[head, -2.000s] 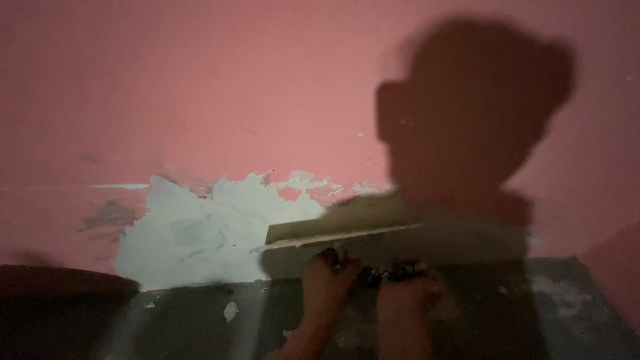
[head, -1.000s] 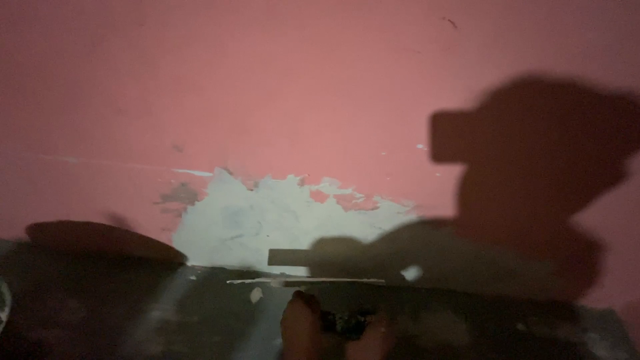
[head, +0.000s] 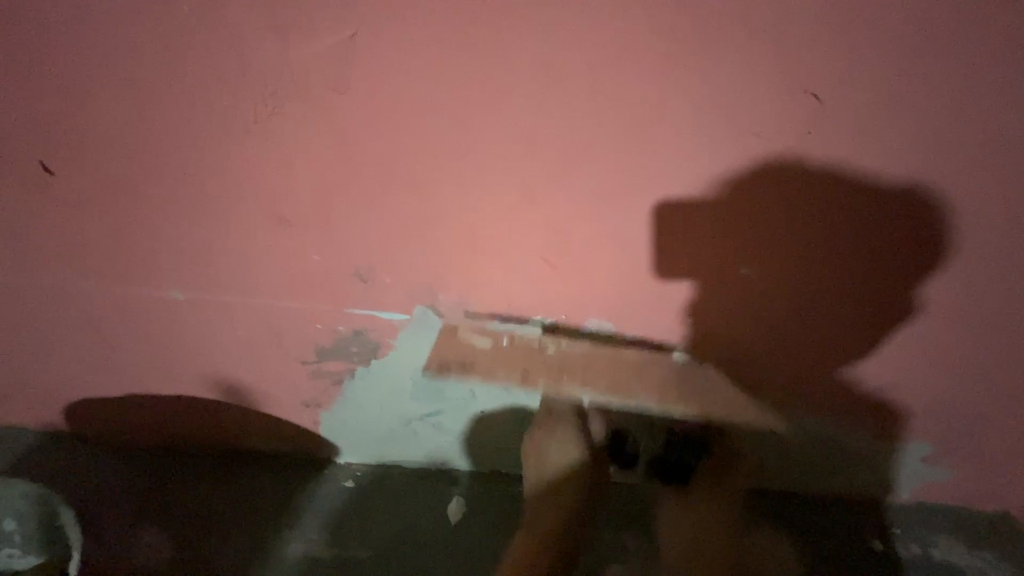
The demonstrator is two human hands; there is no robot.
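Note:
A wide flat plastering blade [head: 576, 364] reflects the pink of the wall and lies slantwise over a pale patch of filler [head: 376, 416]. My left hand [head: 556, 452] grips it from below, with the fingers at its lower edge. Dark, blurred grip parts of the tool show to the right of that hand. My right hand [head: 704, 496] is in deep shadow there, around the dark grip; its fingers cannot be made out clearly. The blade's upper long edge is at the wall, along the top of the patch.
The pink painted wall [head: 400, 160] bears small marks and the shadow of a head and shoulders at the right. Below runs a dark surface [head: 400, 520] with pale specks. A round rim, perhaps of a bucket [head: 72, 520], shows at the lower left.
The blade, seen almost edge-on low at the patch's bottom one second ago, has moved up over the patch and shows its broad face. My hands have risen with it.

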